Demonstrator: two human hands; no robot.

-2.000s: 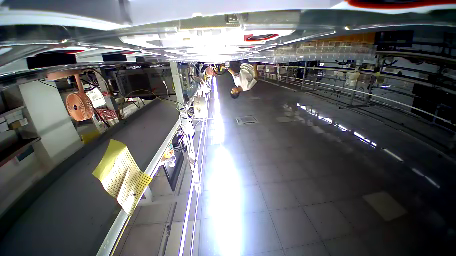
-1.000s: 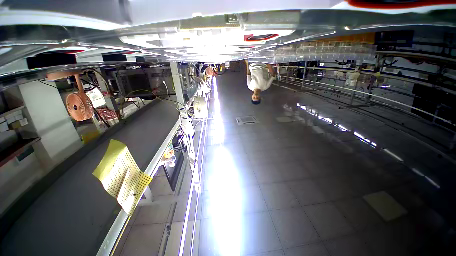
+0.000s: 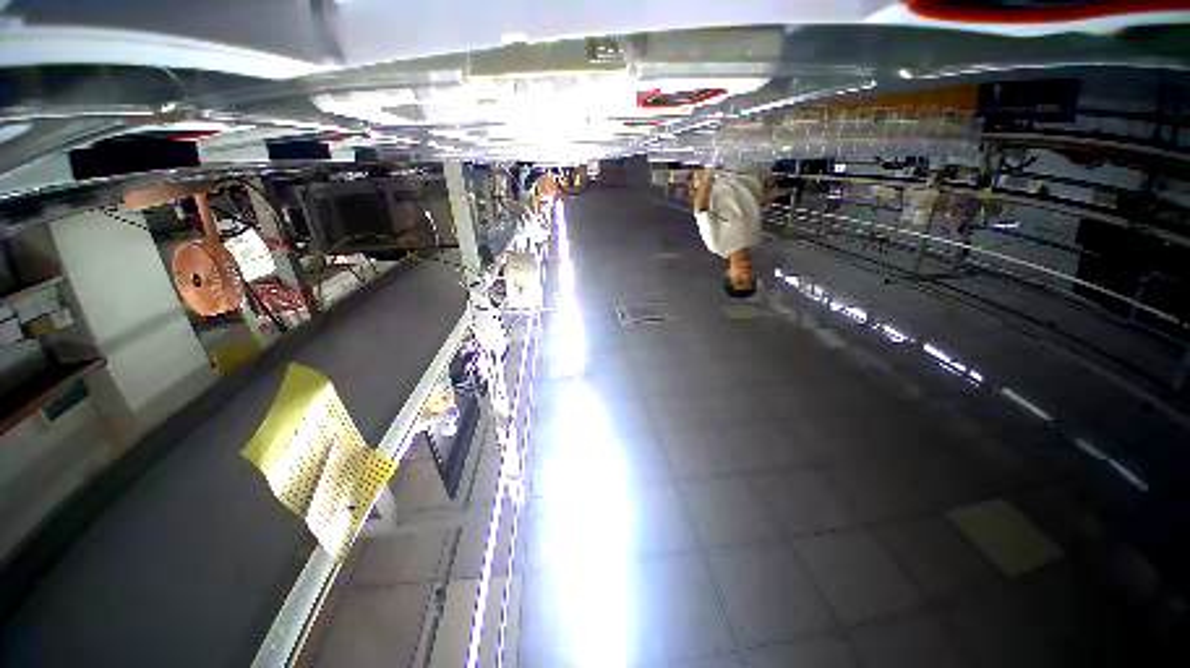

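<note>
Neither of my hands is in view. The picture is upside down. Nearest in front is a yellow dotted sheet (image 3: 320, 459), creased and hanging against a metal rail (image 3: 303, 603) at the lower left. Across the top edge lies a pale, blurred surface (image 3: 431, 18) very close to the lens, with a red-edged dark part (image 3: 1044, 9) at the top right. No hand touches any of these things.
A wide grey band (image 3: 248, 457), possibly a belt, runs along the left. An orange round fan (image 3: 209, 278) is at the left. A person in a white top (image 3: 732, 215) appears inverted in the aisle. Metal racks (image 3: 940, 242) stand at right. A bright light strip (image 3: 583, 522) runs down the middle.
The person in the white top has moved to the right and appears larger. The sheet, the rail and the camera view have not moved.
</note>
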